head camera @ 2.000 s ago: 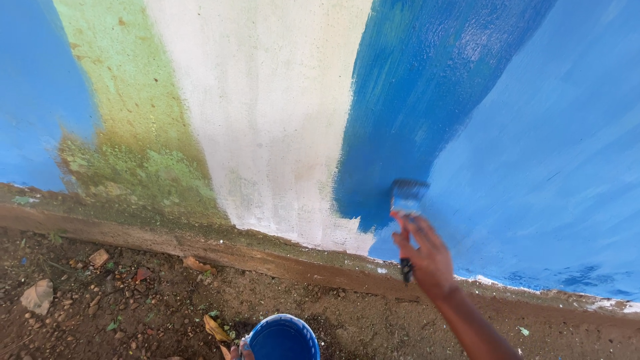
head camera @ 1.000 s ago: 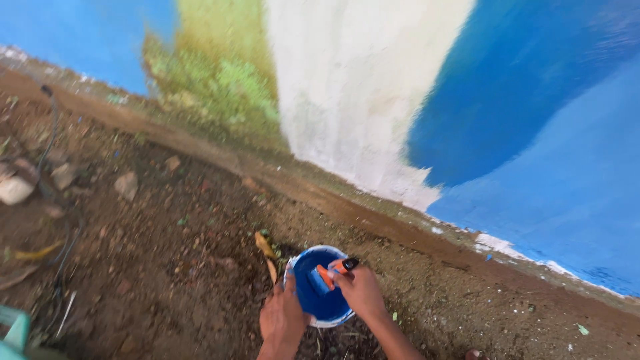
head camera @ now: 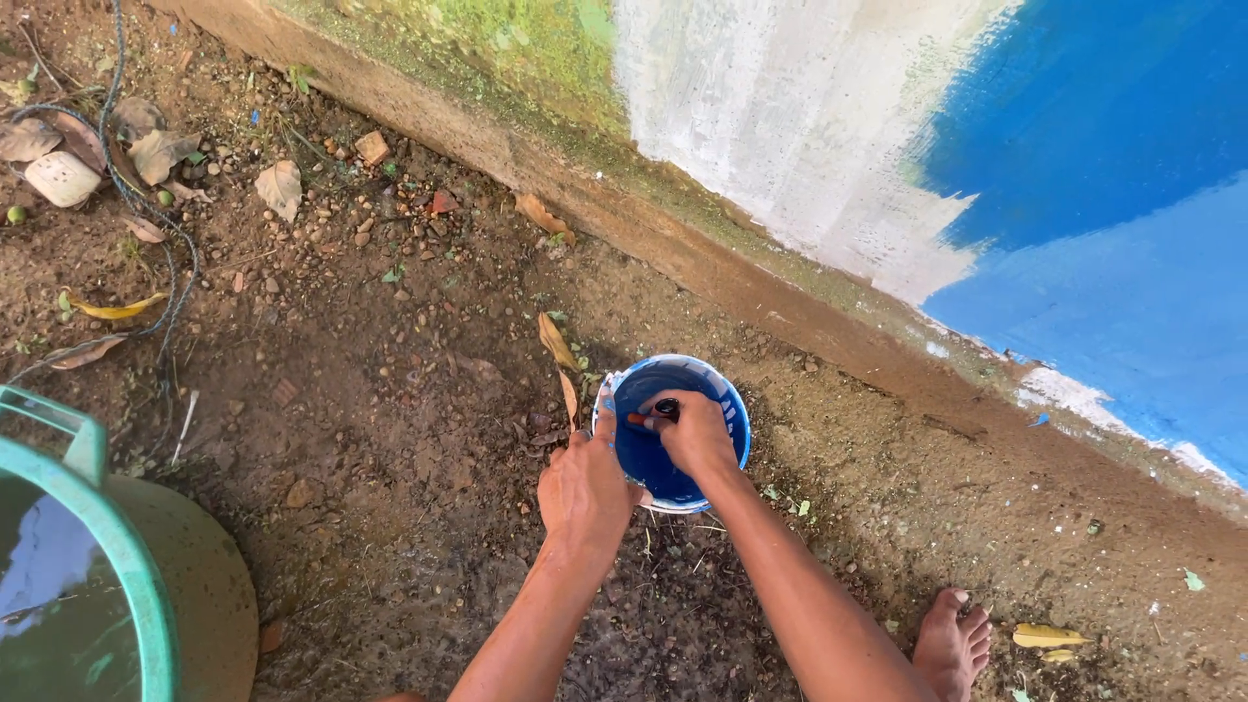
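Note:
A white paint bucket (head camera: 743, 429) with blue paint inside stands on the soil, its rim smeared with blue. My right hand (head camera: 697, 434) reaches into it, closed on the handle of a paintbrush (head camera: 667, 408); the bristles are hidden inside the bucket. At the bucket's left side my left hand (head camera: 587, 483) grips the rim, fingers pointing up along it. Beyond the bucket rises a wall with a bare whitish band (head camera: 780, 117), a dark blue painted band (head camera: 1102, 117) to its right, and lighter blue paint (head camera: 1141, 292) below that.
A green plastic tub (head camera: 146, 595) of water stands at the lower left. Behind it lie a dark rope (head camera: 190, 258), dry leaves and a whitish block (head camera: 61, 179). A low ledge (head camera: 468, 146) runs along the wall's foot. A bare foot (head camera: 954, 643) is at the lower right.
Two seconds ago the brush in my right hand was at the dark blue band on the wall; now it is down in the bucket. The view has swung down and left.

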